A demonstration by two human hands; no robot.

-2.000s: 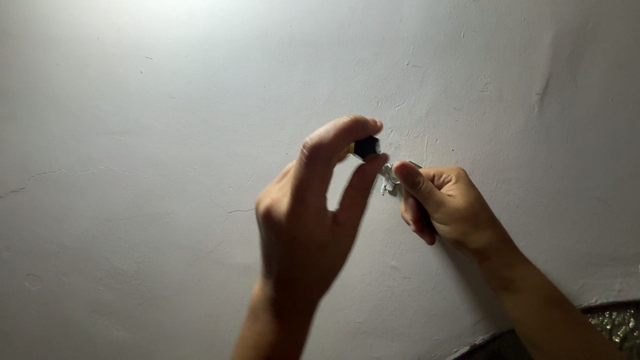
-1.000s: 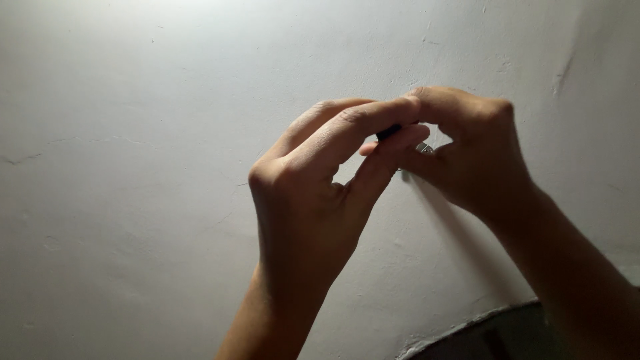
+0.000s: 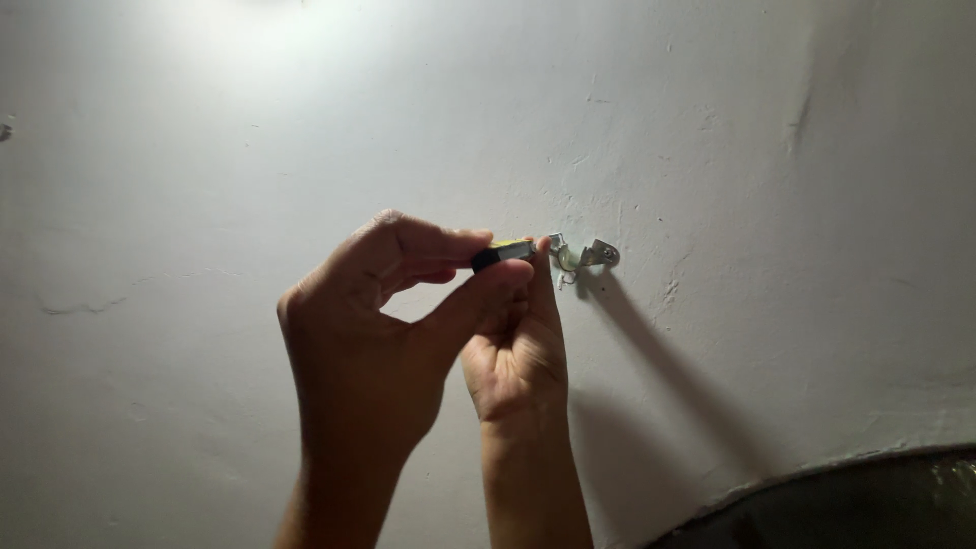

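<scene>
My left hand [image 3: 374, 328] pinches a small black, grey and yellow object [image 3: 507, 253] between thumb and fingers; its exact kind cannot be told. Close behind it is my right hand [image 3: 518, 351], palm toward the view, with its raised fingertips at the object's right end. Whether those fingertips grip the object is partly hidden by the left thumb. Just right of the fingertips, a metal bracket [image 3: 602, 253] is fixed to the white wall, with a short white wire [image 3: 563, 280] and a pale piece beside it.
The painted wall [image 3: 229, 191] has cracks and scuffs and is brightly lit at the top. A dark curved area with a rough edge [image 3: 839, 496] lies at the lower right. A small dark spot [image 3: 6, 131] marks the far left. Shadows run down from the bracket.
My right hand has moved left and turned its palm to view, away from in front of the bracket. My left hand still holds the small object, now tilted sideways.
</scene>
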